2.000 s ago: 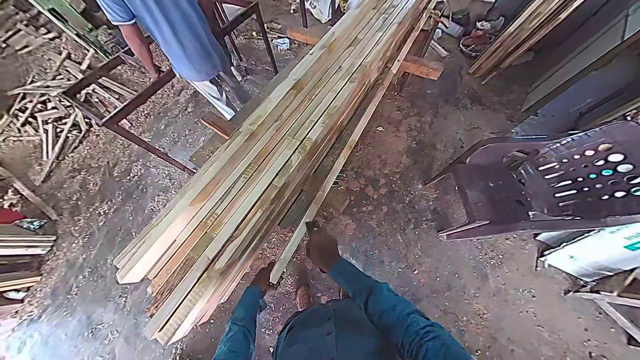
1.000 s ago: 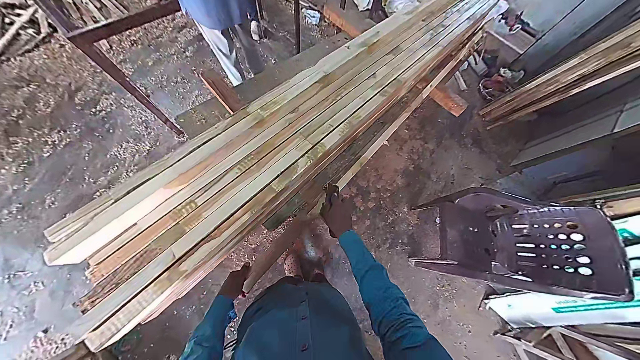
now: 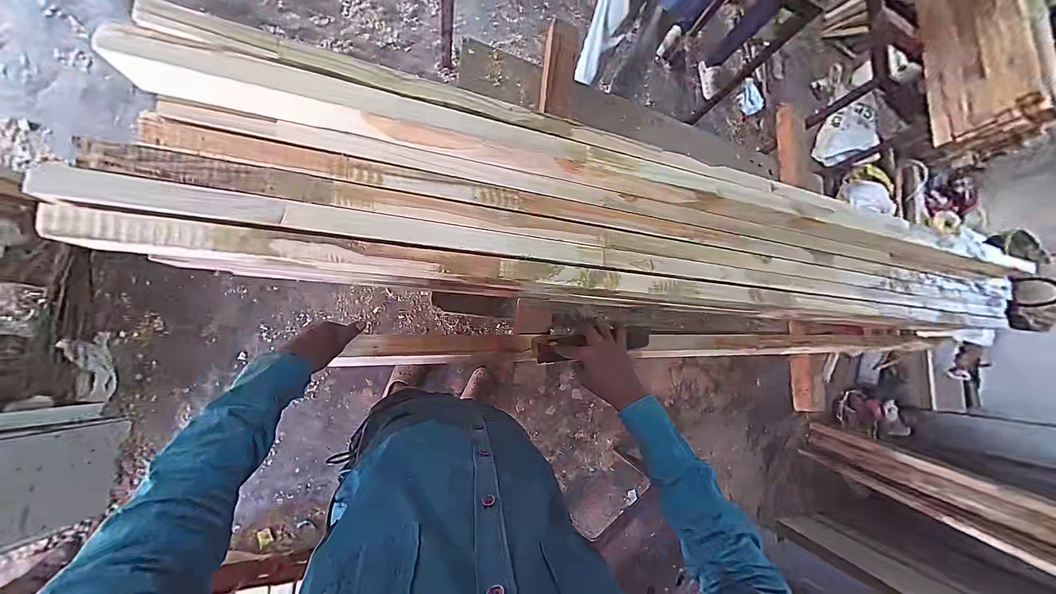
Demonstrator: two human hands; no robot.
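Observation:
My left hand (image 3: 322,342) grips the near left end of a long narrow wood strip (image 3: 445,345), which lies apart from the stack, along its near side. My right hand (image 3: 606,359) is closed around a dark block-shaped tool (image 3: 561,348), possibly a hand plane, that rests on the same strip; its details are blurred. Just beyond both hands, a stack of long pale wooden boards (image 3: 462,223) runs from left to right across the view, their left ends uneven.
Crosswise wooden supports (image 3: 559,70) stick out from under the boards. A person's legs (image 3: 606,37) and a dark metal frame (image 3: 755,62) are beyond the stack. More long boards (image 3: 932,495) lie at the lower right. Shavings litter the floor (image 3: 701,429).
The view has turned strongly, so the boards now run across it. Both hands remain at the strip, the right one still on the dark tool.

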